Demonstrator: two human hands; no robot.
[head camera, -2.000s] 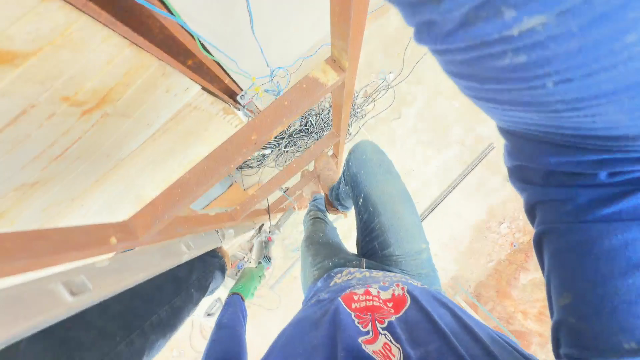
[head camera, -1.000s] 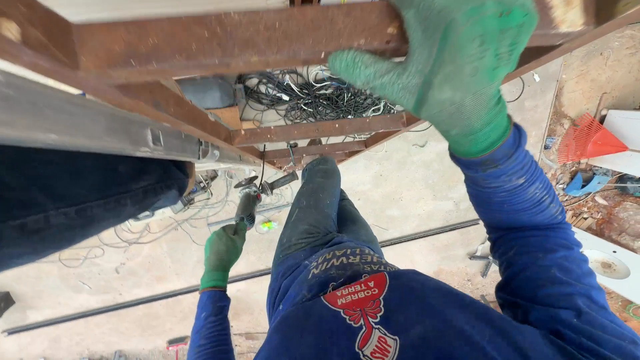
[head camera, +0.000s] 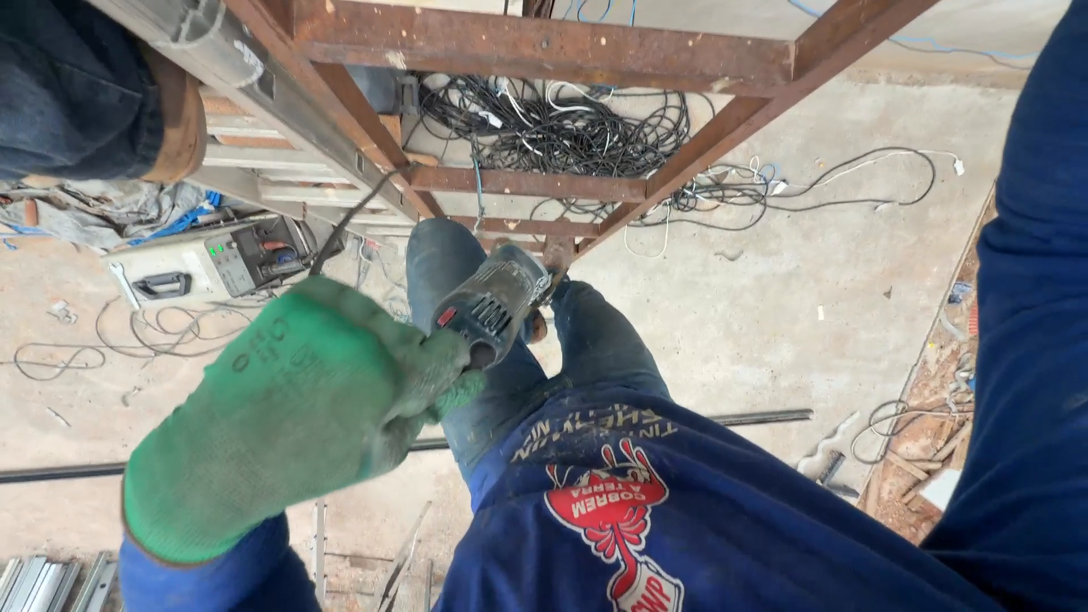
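Observation:
My left hand (head camera: 314, 391), in a green coated glove, grips the rear end of an angle grinder (head camera: 493, 306). The tool hangs in front of my thighs, its head end pointing away from me toward the rusty steel ladder frame (head camera: 544, 47). A dark cord (head camera: 348, 217) runs up from beside the glove to the frame. The grinder's disc cannot be made out clearly. My right hand is out of view; only the blue sleeve (head camera: 1020, 280) of that arm shows along the right edge.
Another person's leg in dark trousers (head camera: 76, 93) is at upper left, beside a metal ladder (head camera: 297, 127). Below lie tangled black cables (head camera: 561, 127), a grey machine with a handle (head camera: 195, 268), a long dark bar (head camera: 59, 473), metal profiles (head camera: 55, 582) and wood scraps (head camera: 943, 450).
My left hand has raised the grinder nearer to the camera. My right hand, on the steel frame one second ago, has left the view. The view has shifted.

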